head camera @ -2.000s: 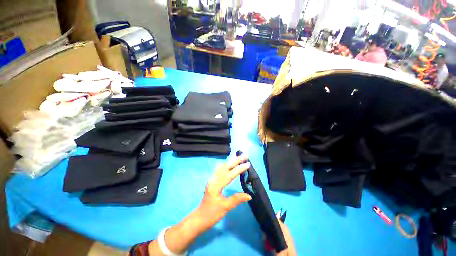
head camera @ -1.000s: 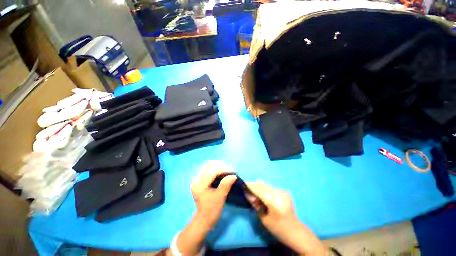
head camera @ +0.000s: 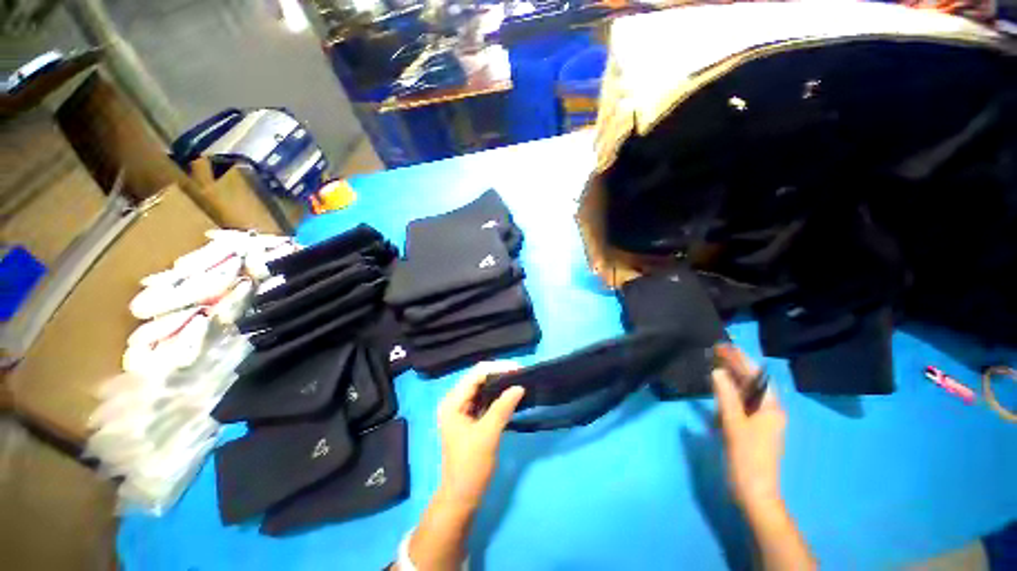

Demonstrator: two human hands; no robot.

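Note:
My left hand [head camera: 474, 429] grips the left end of a black pouch [head camera: 569, 385] between thumb and fingers. The pouch is spread into a long loop with a gap between its two edges, and its right end is blurred. My right hand [head camera: 756, 429] is to the right of the pouch, seemingly apart from it. Its fingers are closed around a small dark and reddish tool, apparently the thread snips [head camera: 755, 388], mostly hidden and blurred.
Stacked black pouches [head camera: 452, 262] and overlapping pouches [head camera: 284, 463] lie at left. Beyond are plastic bags [head camera: 167, 413] and white fabric pieces [head camera: 190, 290]. A carton [head camera: 599, 229] spills black pouches at right. A pink marker [head camera: 950, 384] and tape roll [head camera: 1000, 393] lie far right.
My hands were close together on the folded pouch. My right hand has moved away to the right, and the pouch now stretches out long from my left hand. The view has shifted slightly.

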